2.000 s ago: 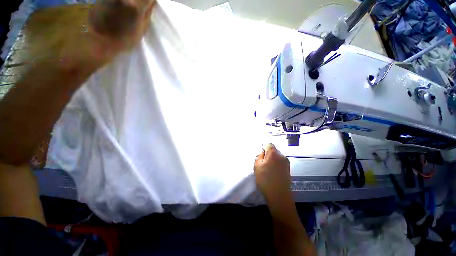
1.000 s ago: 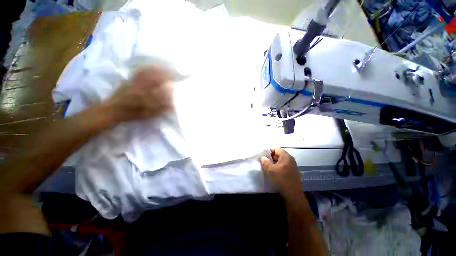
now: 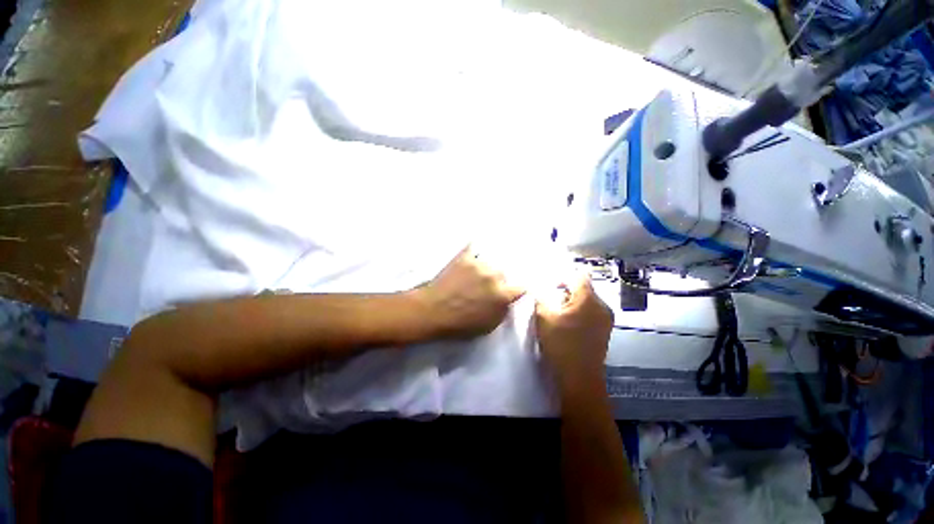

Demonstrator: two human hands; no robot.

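A large white garment piece [image 3: 236,194] lies spread left of the sewing machine [image 3: 666,174], partly washed out by glare. My left hand [image 3: 469,297] pinches its near part, just left of my right hand. My right hand [image 3: 576,319] pinches the cloth edge just in front of the presser foot and needle area [image 3: 604,270]. The fingertips of both hands are close together and overexposed. The exact fold of the edge and the needle tip cannot be made out.
Black-handled shears [image 3: 723,358] lie under the machine arm, beside a yellow piece [image 3: 758,380]. A measuring strip [image 3: 666,387] runs along the table's front edge. A film-wrapped brown board [image 3: 51,174] is at left. A heap of white cloth [image 3: 727,476] hangs low at right.
My left hand has come from the upper left, over the cloth, to beside my right hand and grips the cloth. The garment is spread flatter. My right hand still holds the edge.
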